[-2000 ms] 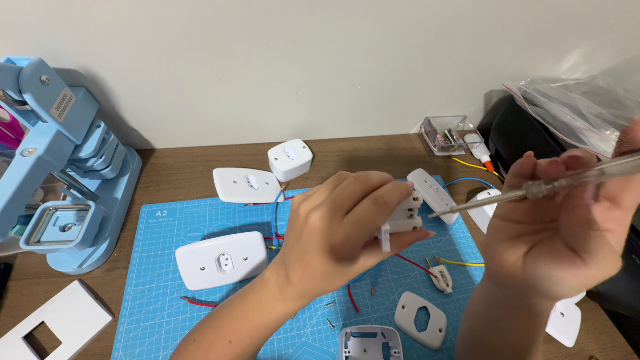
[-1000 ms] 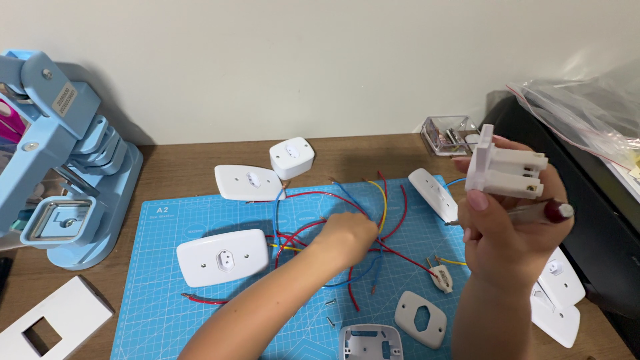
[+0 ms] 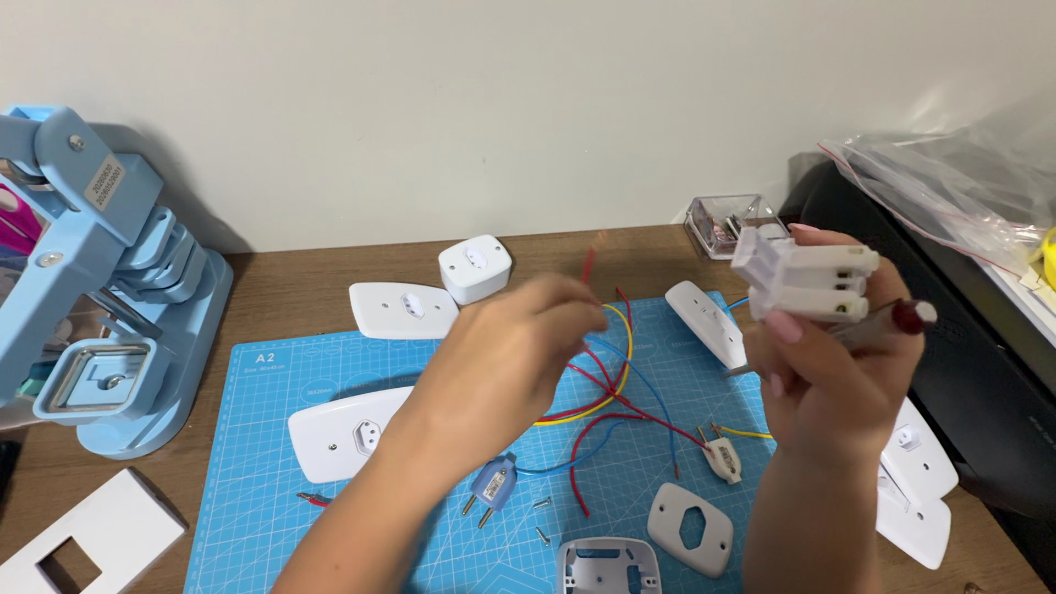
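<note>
My right hand holds a white socket module between thumb and fingers, its screw terminals facing right. The same hand keeps a screwdriver against the palm, its shaft pointing left. Over the blue cutting mat, my left hand has its fingers pinched on a red wire, whose blurred end sticks up. Below lie loose yellow, red and blue wires. A blue plug and a white plug rest on the mat, near two small screws.
White socket plates lie around the mat, with a boxed socket behind. A back box and cover frame are in front. A blue press stands left; a clear case and black machine are right.
My left hand has left the module it touched two seconds ago, reached into the wires and lifted a red one. The screwdriver, earlier raised at the right, now lies back in my right hand beside the module.
</note>
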